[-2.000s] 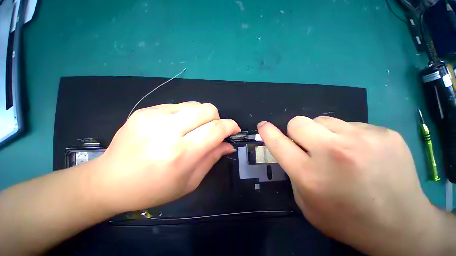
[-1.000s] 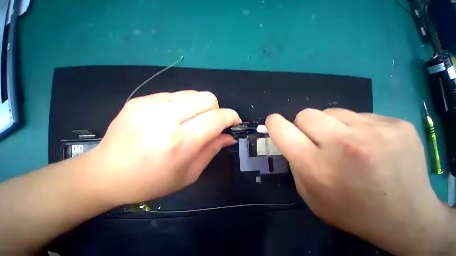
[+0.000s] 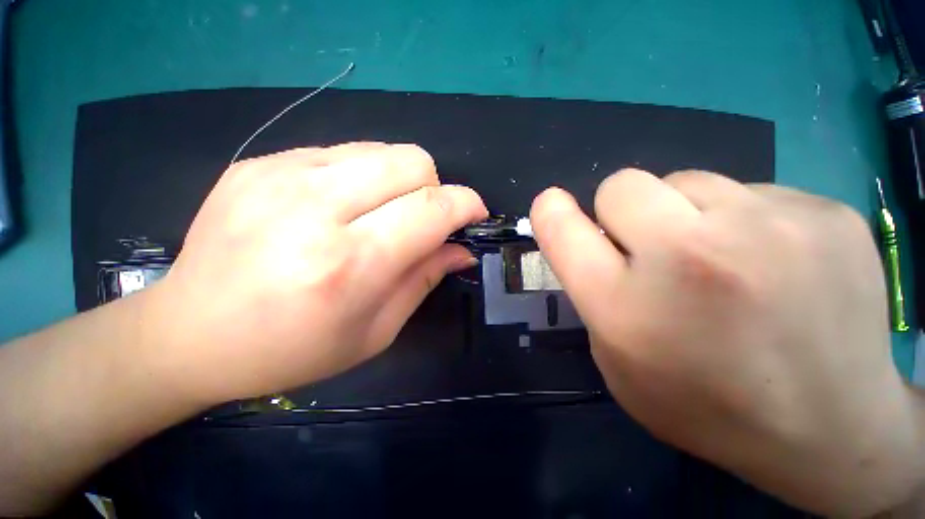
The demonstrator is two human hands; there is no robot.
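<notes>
The black display lid (image 3: 436,456) lies on the black work pad (image 3: 507,132). My left hand (image 3: 304,253) pinches the lid's upper edge at the dark metal hinge (image 3: 493,227) between thumb and index finger. My right hand (image 3: 720,314) holds a slim tool with a white end (image 3: 524,226) showing at the fingertips, touching or close to the hinge; the rest of the tool is hidden. A silver-white foil patch (image 3: 497,294) shows below the hinge. A thin pale cable (image 3: 294,105) curls up past my left hand over the pad's top edge.
A green screwdriver (image 3: 893,269) and a thick black cylindrical tool with a silver band (image 3: 908,137) lie at the right edge. The green bench mat (image 3: 426,46) surrounds the pad. Yellow-gold tape (image 3: 266,403) shows on the lid. Part of a panel (image 3: 5,132) shows at the left edge.
The pad, lid and both hands sit higher in the picture, and the side tools sit further right, as the view has shifted. Both hands keep nearly the same hold at the hinge.
</notes>
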